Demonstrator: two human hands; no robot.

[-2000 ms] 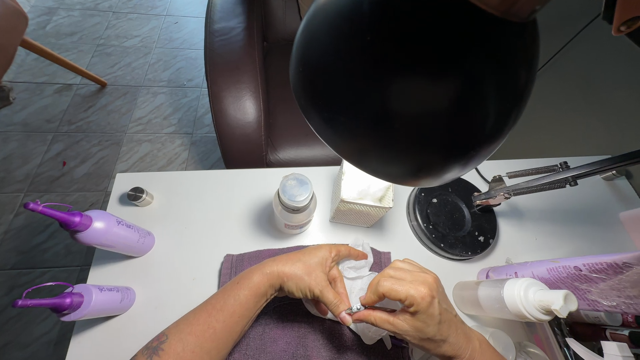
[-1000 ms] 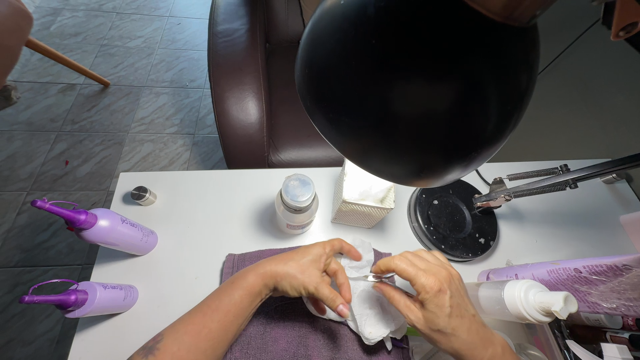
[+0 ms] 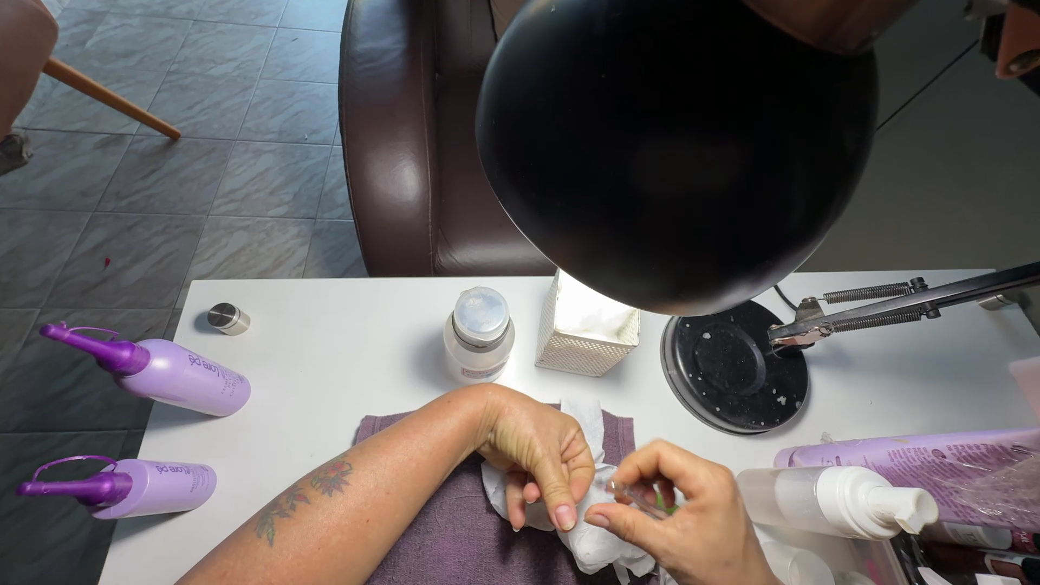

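My left hand (image 3: pixel 546 463) is over a crumpled white tissue (image 3: pixel 597 546), its thumb against the curled fingers; whether anything is pinched there cannot be told. Just right of it, my right hand (image 3: pixel 678 512) holds a small clear, shiny object (image 3: pixel 638 497) between thumb and index finger, its far end hidden in the palm, where a bit of green shows. Both hands are above a folded purple towel (image 3: pixel 443 520) on the white table. Beyond the hands stand a capped clear bottle (image 3: pixel 479 335) and a patterned box of white wipes (image 3: pixel 587 329).
A black lamp shade (image 3: pixel 674 154) hangs over the table's far side, its round base (image 3: pixel 735 366) below. Purple spout bottles (image 3: pixel 191 378) stand at left beside a small metal-topped cap (image 3: pixel 228 318). A white pump bottle (image 3: pixel 837 500) and a purple package (image 3: pixel 910 463) lie at right.
The metallic item formerly between my right fingertips no longer shows there; a clear object does. My left hand has turned, its fingers now curled, and its forearm reaches farther over the towel.
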